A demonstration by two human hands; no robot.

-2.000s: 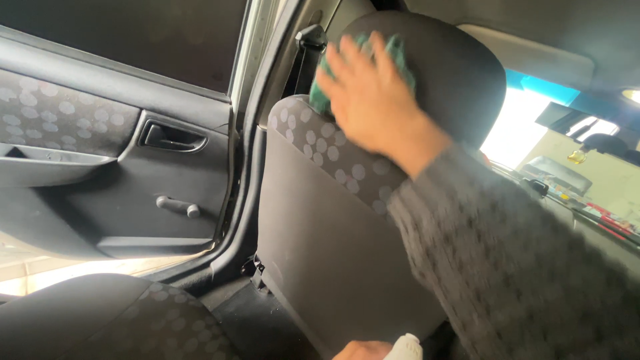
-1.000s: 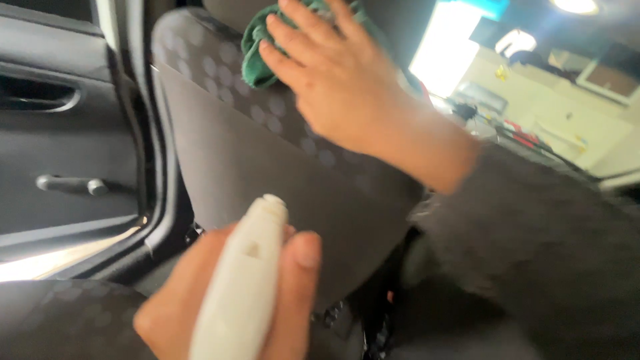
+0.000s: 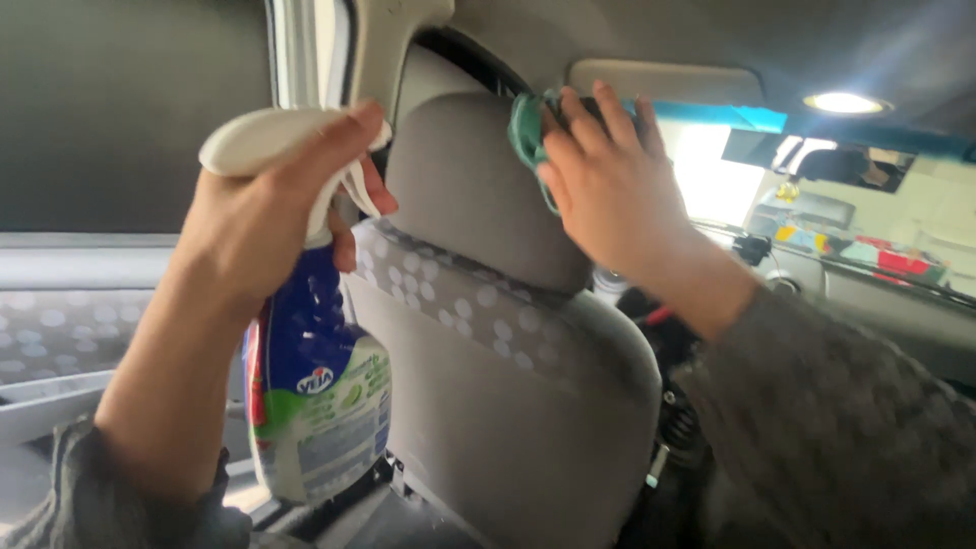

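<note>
My left hand (image 3: 259,198) grips the white trigger head of a Veja spray bottle (image 3: 320,374) with a blue and green label, held upright in front of the car seat's back (image 3: 488,412). A finger lies by the trigger. My right hand (image 3: 610,175) presses a green cloth (image 3: 528,133) against the upper right side of the grey headrest (image 3: 465,183). Part of the cloth is hidden under the palm and fingers.
On the left is a car door with a dotted fabric panel (image 3: 76,328) and a dark window (image 3: 130,114). A sun visor (image 3: 663,76), a lit ceiling lamp (image 3: 846,102) and the rear-view mirror (image 3: 846,164) are at the upper right. The dashboard (image 3: 877,297) lies beyond the seat.
My left hand has risen with the spray bottle, whose body now shows. My right hand, with the cloth, was at the seat back's top edge one second ago and is now at the headrest.
</note>
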